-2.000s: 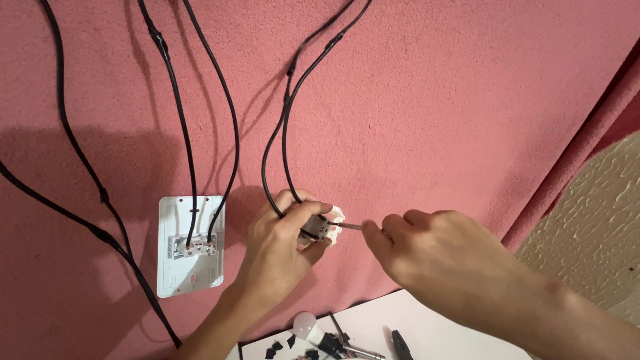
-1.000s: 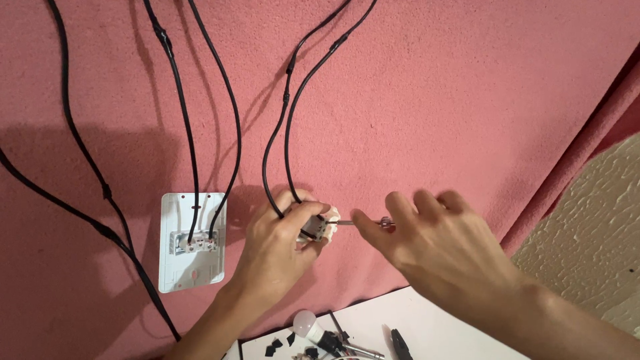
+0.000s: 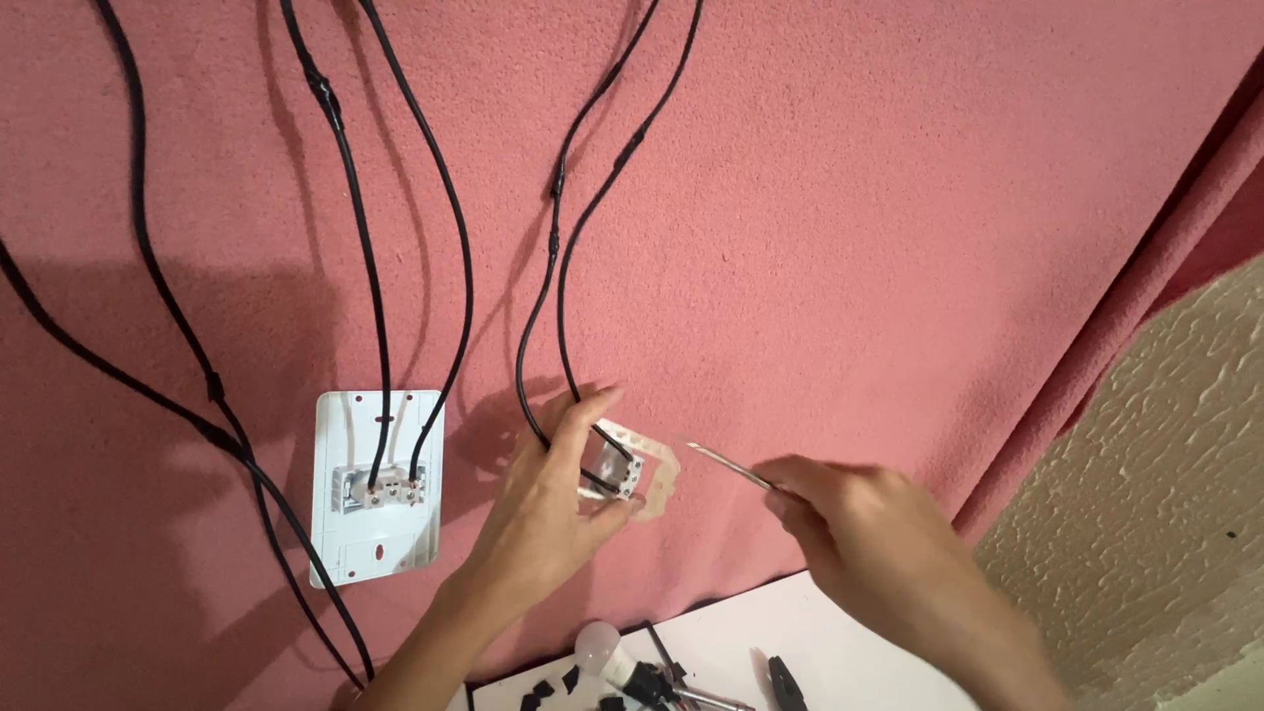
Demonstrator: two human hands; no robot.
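My left hand (image 3: 553, 494) grips a small white electrical module (image 3: 629, 476) in a cream plastic mounting frame (image 3: 664, 479), its screw terminals facing right. Two black wires (image 3: 563, 326) come down from above and enter the module. My right hand (image 3: 849, 523) holds a screwdriver (image 3: 729, 464), its handle hidden in the fingers and its metal shaft pointing up and left. The tip is apart from the module, a little to its right. Left of my left hand, a white wall plate (image 3: 379, 543) lies back side up with a socket module (image 3: 380, 489), to which two black wires run.
A pink cloth (image 3: 839, 247) lies beneath the work. More black cables (image 3: 138, 197) cross on the left. On a white surface (image 3: 839, 642) at the bottom lie a light bulb (image 3: 597, 647), black scraps (image 3: 543, 688), a metal-shafted tool (image 3: 706, 699) and a black tool (image 3: 786, 683). Textured beige surface (image 3: 1136, 494) at right.
The screwdriver tip was at the module in both earlier frames and is now away from it, to the right. The module and its frame show more openly in my left hand.
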